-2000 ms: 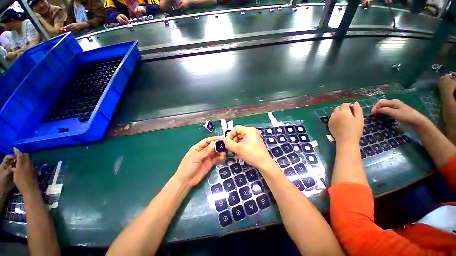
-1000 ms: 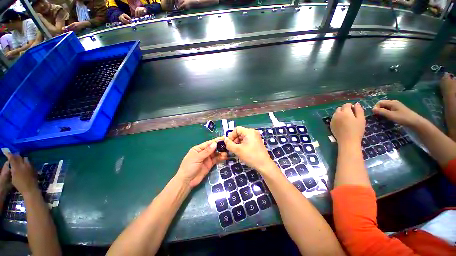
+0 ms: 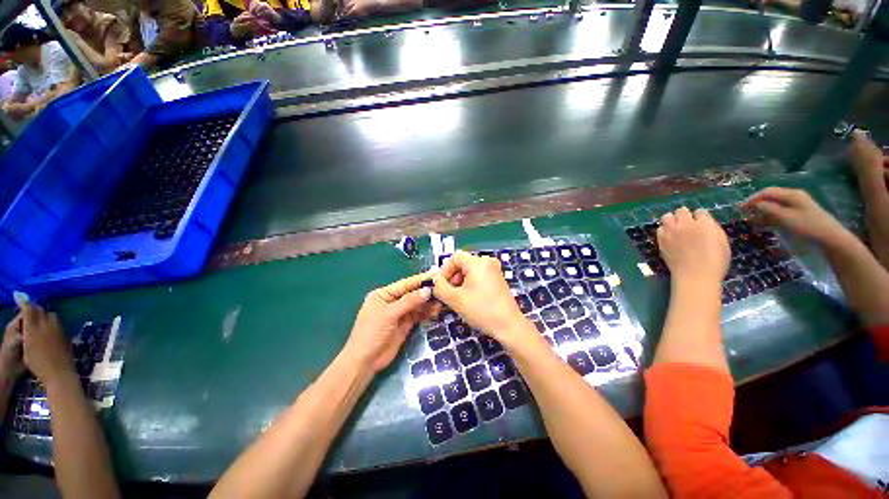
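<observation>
My left hand and my right hand meet above the upper left part of a clear sheet. My left fingertips hold a small square unit, now mostly hidden between the fingers. My right thumb and forefinger pinch at its right side. The carrier sheet lies flat below, with rows of black rounded-square pads and white tape strips at its top edge. Another small unit lies on the bench just left of the tape strips.
A blue bin with rows of black pieces stands at the left, another beside it. The dark green conveyor runs beyond the bench edge. Neighbours' hands work over sheets at left and right. More people sit opposite. A green post stands right.
The unit in my fingers has turned, so its black face no longer shows. My fingers have closed in around it. The right neighbour's near hand has moved slightly right.
</observation>
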